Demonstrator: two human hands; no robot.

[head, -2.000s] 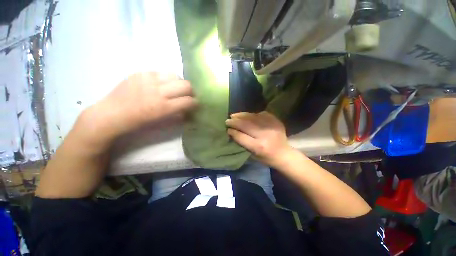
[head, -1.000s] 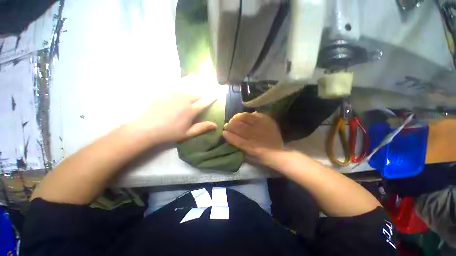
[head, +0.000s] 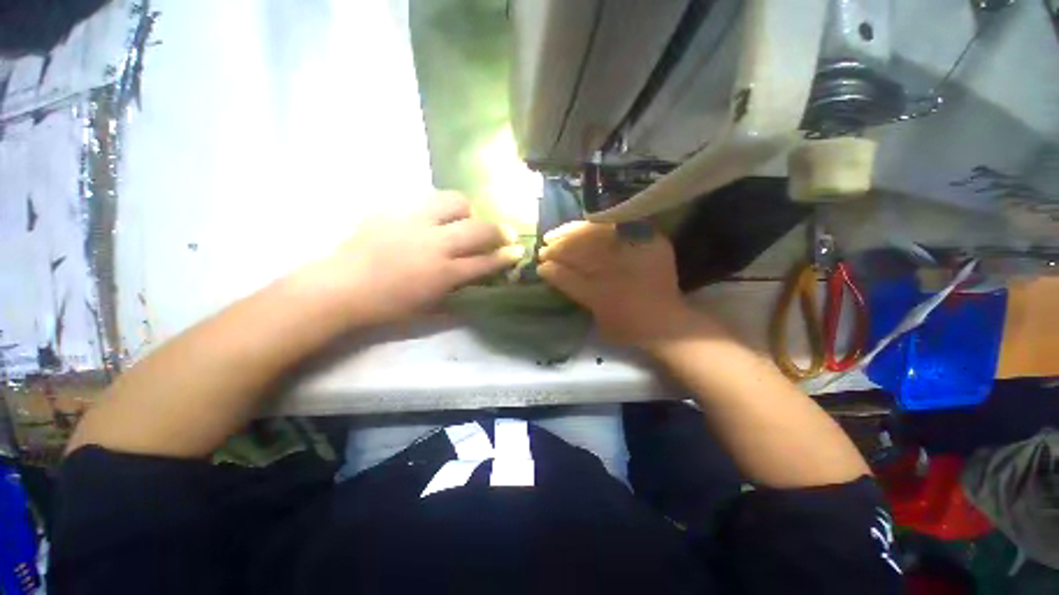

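Note:
The olive green cloth (head: 459, 99) lies on the white table, running from the top edge past the needle area to just below my hands. A dark strip (head: 560, 200) lies on it under the sewing machine head (head: 650, 87). My left hand (head: 436, 256) pinches the cloth edge near the bright lamp spot, its fingertips close to my right hand's. My right hand (head: 610, 273) pinches the cloth and the strip's end just below the needle area. Glare hides the needle and part of the cloth.
Scissors (head: 820, 320) with one orange-yellow and one red loop lie right of my right hand. A blue tray (head: 952, 346) stands beyond them. Dark fabric (head: 743, 227) lies right of the needle. Worn, taped boards (head: 52, 233) are at the left. A red stool (head: 938, 500) is at lower right.
My left hand has moved right, from flat on the cloth to pinching its edge beside my right hand. The cloth's lower end has drawn up towards the needle.

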